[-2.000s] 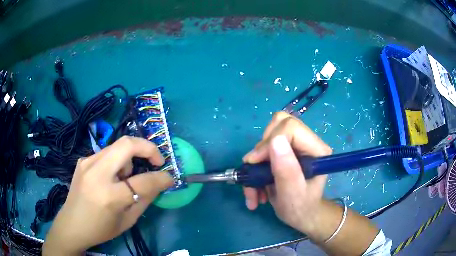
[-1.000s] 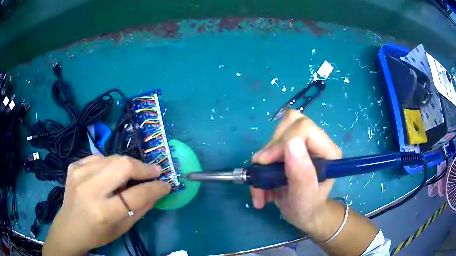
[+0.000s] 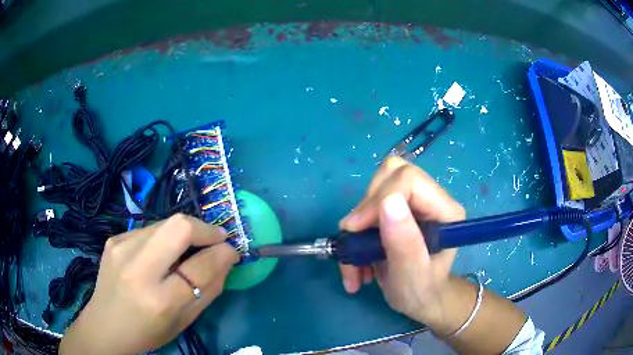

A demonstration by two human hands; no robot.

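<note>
My right hand holds the dark blue soldering iron. Its silver tip points left and meets the lower end of the blue PCB panel. The panel has a white edge and short yellow, orange and white wire leads across it. A round green spool lies partly under the panel's lower right edge. My left hand has thumb and forefinger pinched at the panel's lower end, at the wire leads. The fingers hide what exactly they pinch. Black USB cables run from the panel's left side.
Dark snips lie beyond my right hand, near a white scrap. A blue tray at the right holds a yellow sponge, a dark box and papers. More black cables pile at the far left. A blue strip lies among cables.
The iron and my right hand moved slightly right, then back left, bringing the tip to the panel's lower end again. My left fingers stay at that end, with small shifts.
</note>
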